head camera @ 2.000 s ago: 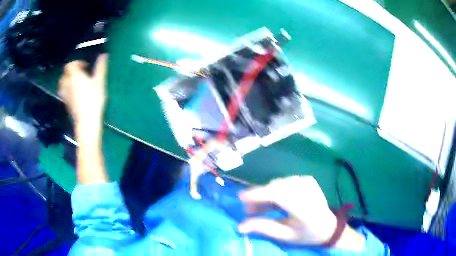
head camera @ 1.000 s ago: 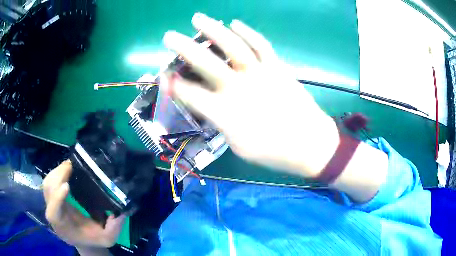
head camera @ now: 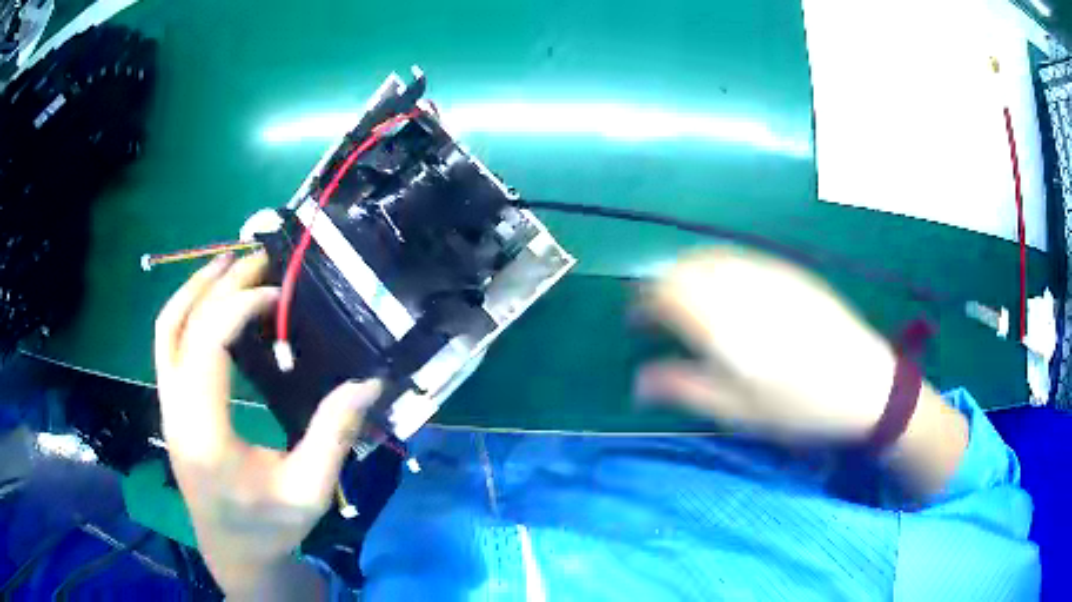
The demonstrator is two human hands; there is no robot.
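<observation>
The white-cased unit [head camera: 535,276] lies tilted on the green mat in front of me. A black inner cover [head camera: 333,312] with a white strip [head camera: 359,271] sits over its left part. A red lead [head camera: 303,241] runs across the top, its small white plug at the lower end. My left hand [head camera: 253,394] grips the cover at the unit's left side, fingers behind the edge and thumb on the near edge. My right hand [head camera: 764,347] is blurred to the right of the unit, its fingers apart and nothing visible in them. A multicolour lead [head camera: 200,252] sticks out left.
Black parts [head camera: 76,176] are heaped at the left. A black cable [head camera: 670,220] trails right from the unit. A white sheet [head camera: 911,118] and a separate red wire [head camera: 1016,212] lie at the right. The mat's front edge [head camera: 564,430] borders my blue smock [head camera: 658,517].
My left hand has brought the black cover from the lower left onto the unit. My right hand has moved off the unit to the right. The red lead now lies over the cover.
</observation>
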